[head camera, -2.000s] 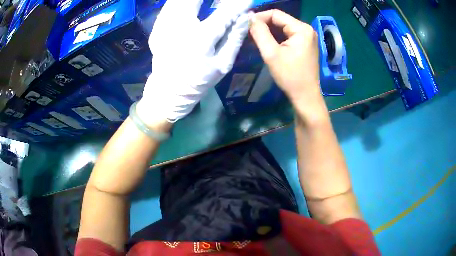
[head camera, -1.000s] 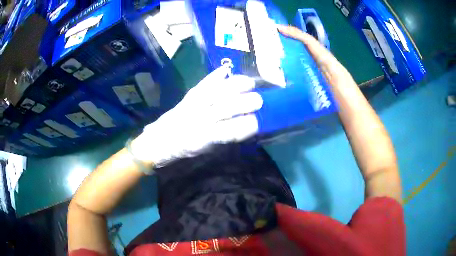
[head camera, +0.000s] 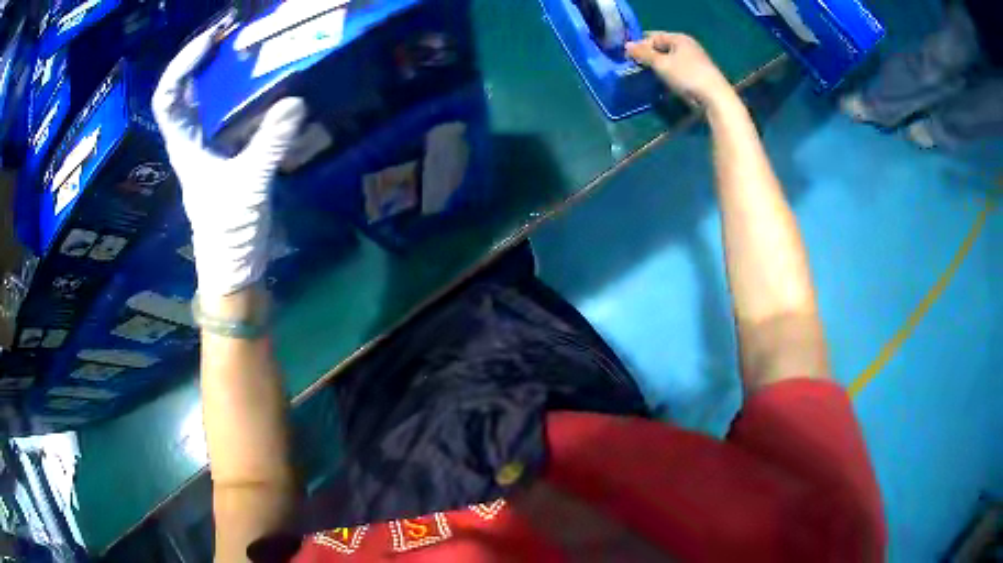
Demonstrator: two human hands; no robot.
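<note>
A blue and black retail box stands on the green bench in front of me. My left hand, in a white glove, grips its left end, with the thumb on the near side and the fingers over the top edge. My bare right hand is at the blue tape dispenser, to the right of the box. Its thumb and forefinger are pinched together at the dispenser's near right edge, by the roll. The clear tape between them is hardly visible.
More printed boxes crowd the bench on the left. Another blue box lies at the bench edge on the right. The bench edge runs diagonally before me. A person's shoes and trouser legs show at the upper right.
The box has gone from close before me to the left on the bench. My left hand has moved left onto its end. My right hand has left the box and reached the dispenser.
</note>
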